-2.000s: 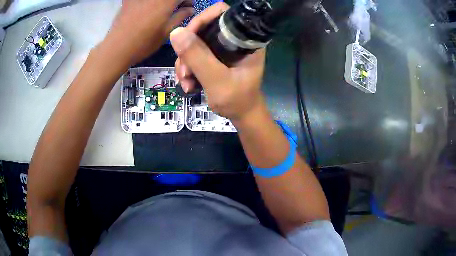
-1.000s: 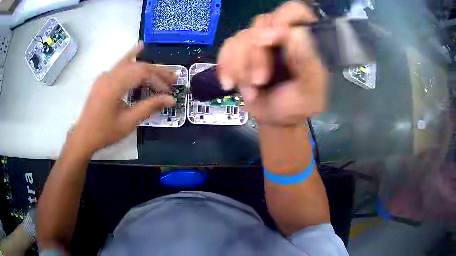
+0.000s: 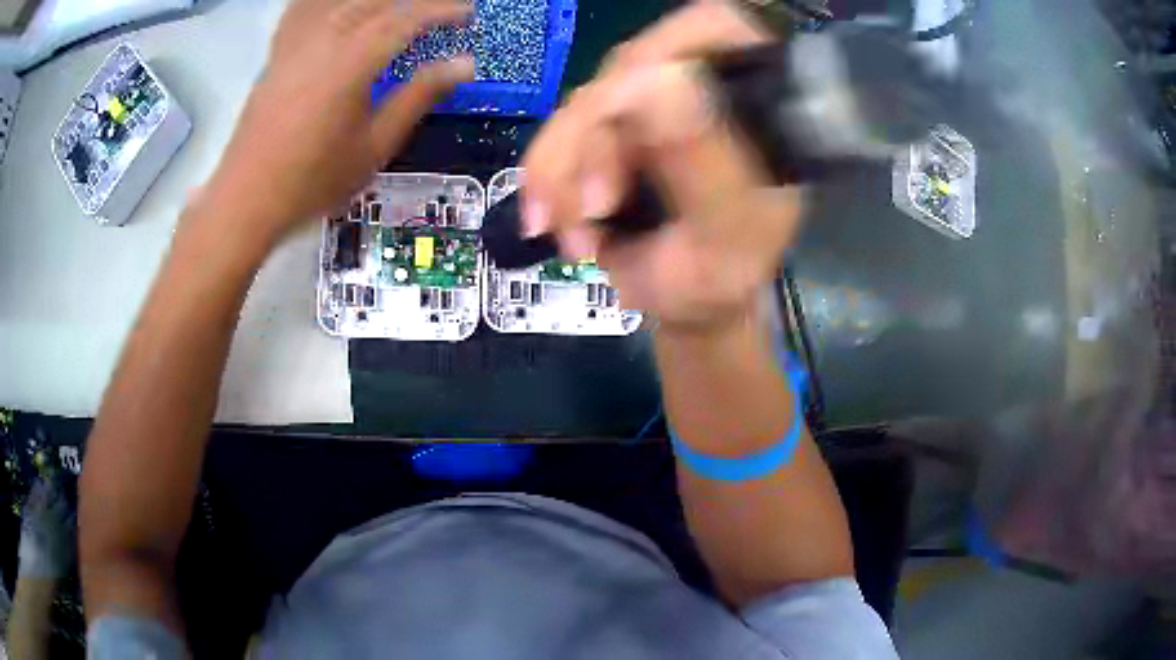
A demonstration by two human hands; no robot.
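Two white open housings lie side by side in front of me. The left housing [image 3: 402, 312] shows a green circuit board [image 3: 451, 262] with a yellow block. The right housing [image 3: 555, 310] is partly hidden by my right hand. My right hand [image 3: 671, 181], blurred, is closed around a black electric screwdriver [image 3: 522, 230], whose front end is over the right housing; its tip is hidden. My left hand [image 3: 355, 103] is over the left edge of the blue screw tray [image 3: 562, 58], fingers apart. I see nothing in it. The tray holds many silvery screws.
A white housing [image 3: 136, 168] with a board lies on the whitish sheet [image 3: 258, 387] at left. Another white unit [image 3: 935, 181] lies at right on the dark mat, near crumpled translucent plastic. A black cable [image 3: 802, 322] runs right of my right wrist. Part of another person's arm shows at lower left.
Since a second ago, my left hand has moved up from the left housing to the tray, uncovering the board. My right hand has shifted slightly left with the screwdriver.
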